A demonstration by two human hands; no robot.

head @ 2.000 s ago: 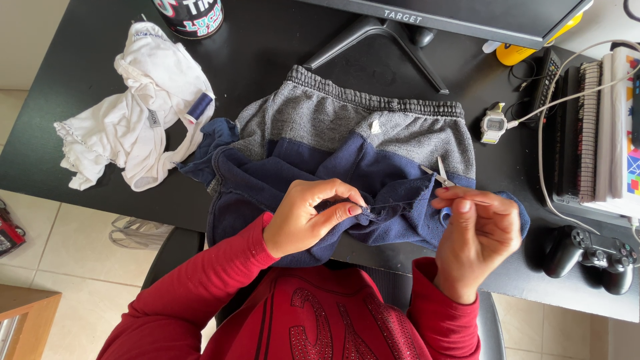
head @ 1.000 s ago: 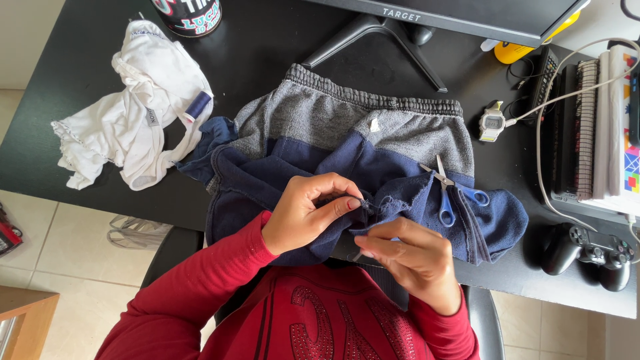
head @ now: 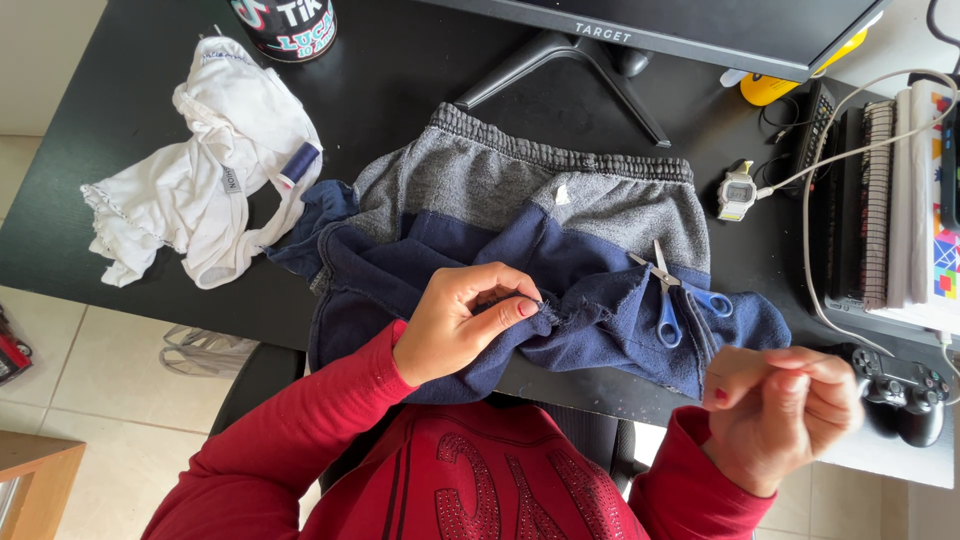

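Grey and navy fleece pants [head: 480, 184] with an elastic waistband lie spread on the black desk. My left hand [head: 472, 322] pinches a frayed navy edge of them between thumb and fingertips. Off to the right, past the cloth, my right hand [head: 780, 412] is raised with thumb and fingers pinched together; whether a needle or thread is between them cannot be made out. Scissors with blue handles [head: 667, 281] rest with parted blades on the navy part. A spool of dark blue thread [head: 300, 163] lies on a white garment [head: 225, 150] at the left.
A monitor stand [head: 562, 56] is behind the pants. On the right are a digital watch [head: 736, 193], a white cable [head: 808, 217], notebooks [head: 877, 210] and a black game controller [head: 904, 397]. A printed can [head: 289, 26] stands at the back left, and the desk edge runs beneath the cloth.
My right hand has moved from beside my left hand at the frayed edge out to the right. My left hand keeps its pinch in about the same place.
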